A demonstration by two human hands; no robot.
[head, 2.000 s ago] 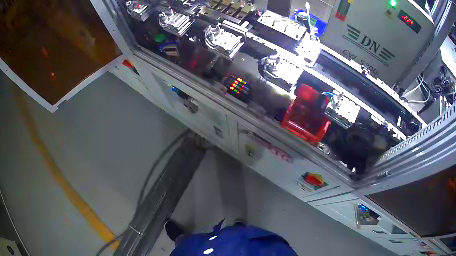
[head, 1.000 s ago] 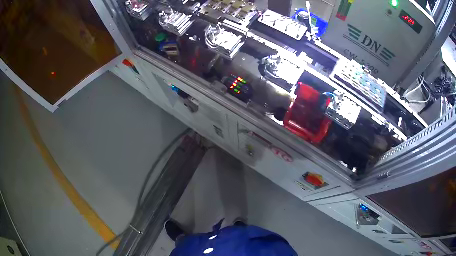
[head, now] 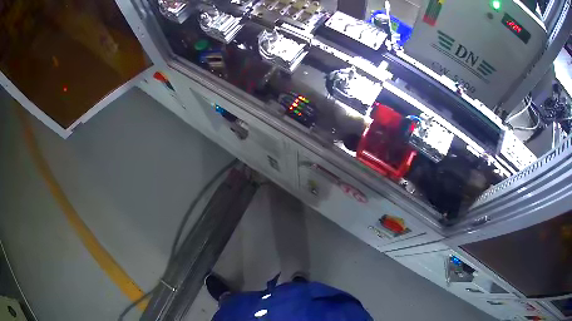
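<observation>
Neither of my hands is in the picture. In front of me is an open machine station with a conveyor track (head: 360, 59) running diagonally. Silver fixtures stand along it: one at the upper left (head: 219, 25), one near the middle (head: 281, 49), and one further right (head: 351, 84). A bright red parts bin (head: 387, 141) lies at the station's front edge, beside another silver fixture (head: 433, 139). A small black block with coloured lights (head: 298, 105) sits left of the bin.
A pale DN cabinet (head: 473, 50) stands behind the conveyor. Amber guard doors (head: 69, 56) flank the station at left and right (head: 530, 254). White lower cabinets (head: 326, 188) carry a red and yellow switch (head: 393, 224). A grey cable cover (head: 204, 251) crosses the floor near my shoes.
A pale plate seen on the right part of the conveyor one second ago is gone from that place; a bright pale piece now shows further right along the track. The view barely moved.
</observation>
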